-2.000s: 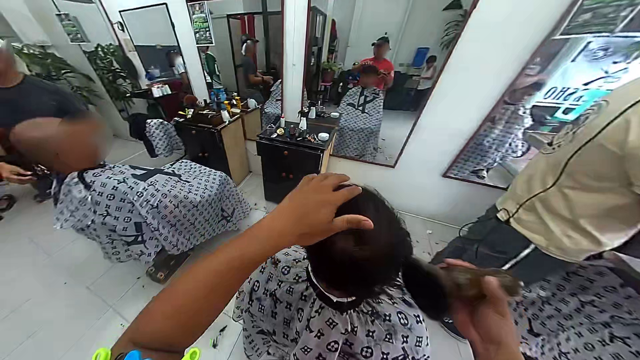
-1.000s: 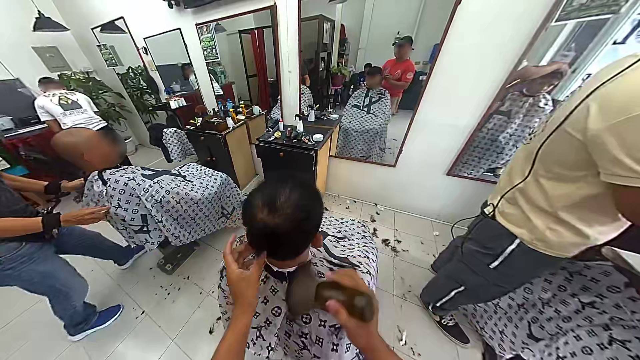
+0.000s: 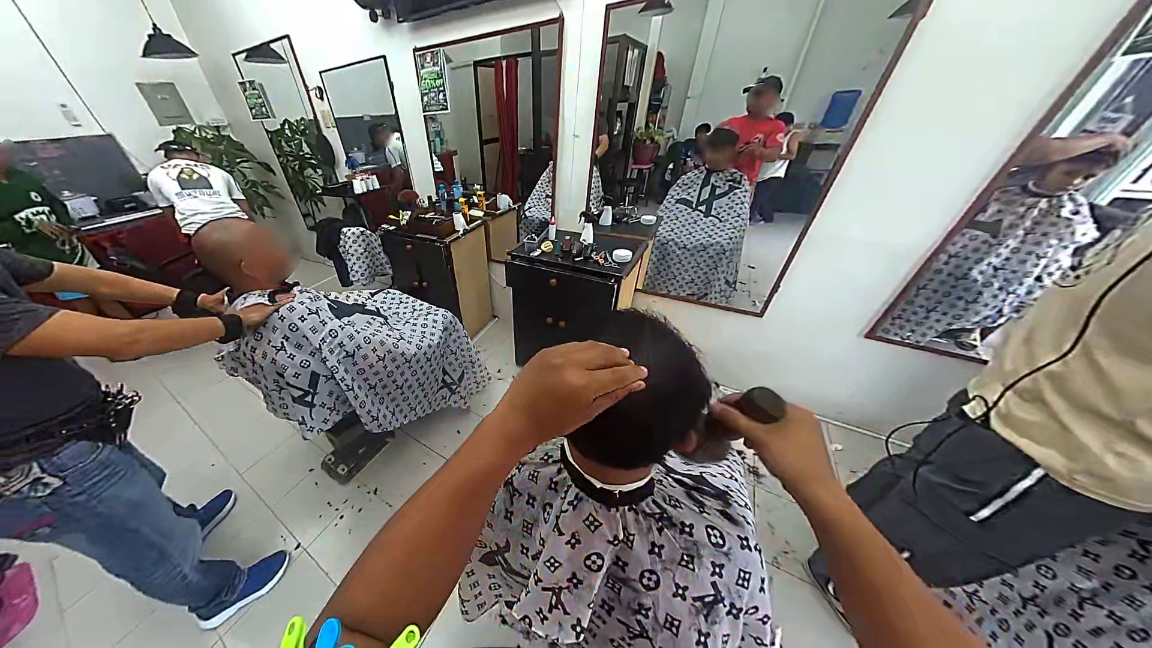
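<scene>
A seated person's dark-haired head is in front of me, seen from behind. My left hand rests on the left side of that hair, its fingers extended and holding nothing. In my right hand is a neck duster brush, gripped by its dark handle; its bristles are at the right side of the head, near the ear, and partly hidden. A white neck strip and dark collar band circle the neck above a patterned barber cape, which bears loose hair clippings at the right shoulder.
A black cabinet with bottles and tools stands ahead, beside a large wall mirror. At left, a co-worker's hands touch another caped, seated person. Close at right stands a person in a beige shirt with a hanging cord.
My left hand has moved up from beside the neck to the hair. The brush has gone from the back of the neck to the head's right side.
</scene>
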